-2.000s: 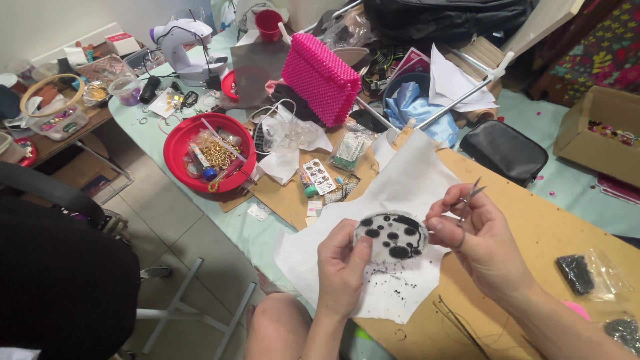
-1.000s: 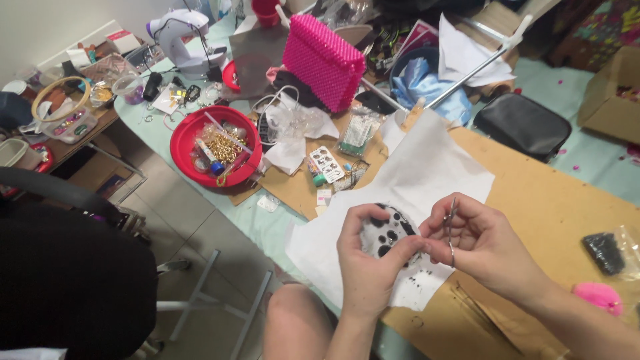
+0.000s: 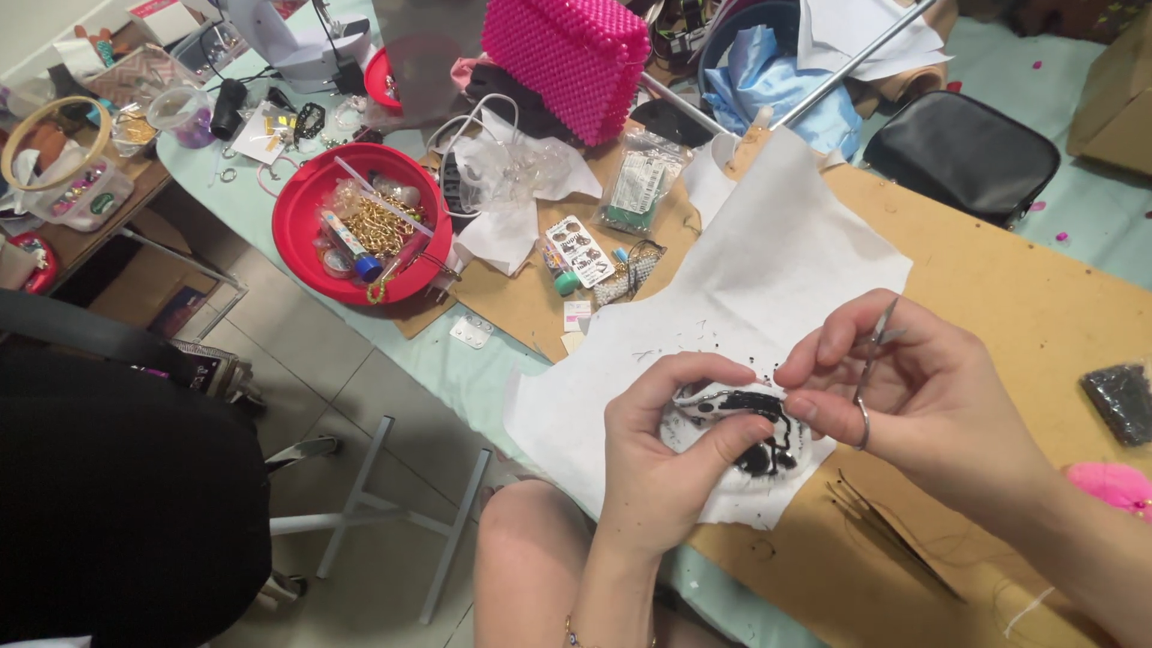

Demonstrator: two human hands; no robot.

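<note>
My left hand pinches a white fabric piece with black beaded patches between thumb and fingers, its upper part bent over. Small metal scissors rest in my right hand, with a finger loop near the thumb and the blades pointing up. The thumb and index fingertips of that hand meet at the right edge of the beaded piece. Whether they hold a thread there, I cannot tell. Beneath lies a white cloth sheet with loose black beads scattered on it.
A red bowl holds gold chain and small tubes. Behind it stand a white sewing machine and a pink beaded bag. A black pouch lies back right. Tweezers and a bag of black beads lie on the brown board.
The beaded piece, seen flat two seconds ago, is now tilted and bent in my left hand. My right fingers have come to its edge. The scissors stay in my right hand.
</note>
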